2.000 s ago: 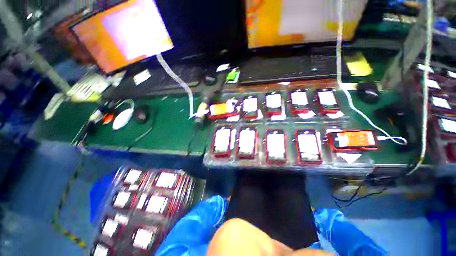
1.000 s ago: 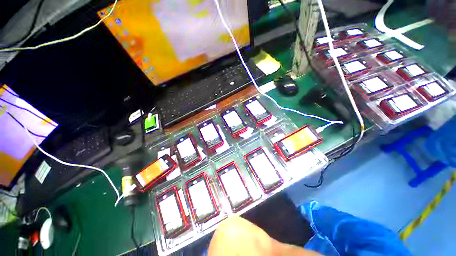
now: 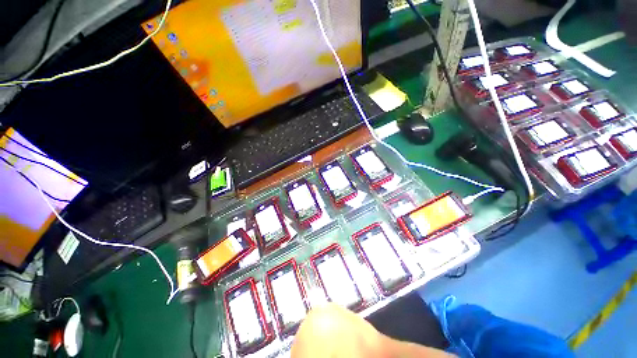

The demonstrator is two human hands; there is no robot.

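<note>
A clear blister tray holds two rows of red-edged black handheld units with white labels, such as this front-row unit. At its right end a unit with a lit orange screen lies tilted across the tray, with a white cable plug at its right end. A second orange-lit unit lies aslant at the left end, beside a dark cylinder with a pale band. Whether a cable joins this one I cannot tell. Neither of my hands shows. A blurred bare shape without visible fingers covers the bottom centre.
A keyboard and orange-screened monitor stand behind the tray. A black mouse and dark scanner-like object lie to the right. Another filled tray lies far right. A blue sleeve shows low right; a blue stool stands beyond.
The view has swung right and closer since the earliest frame, bringing the right-hand tray into view and losing the low left stack. The monitor now shows a listing. The units look unmoved.
</note>
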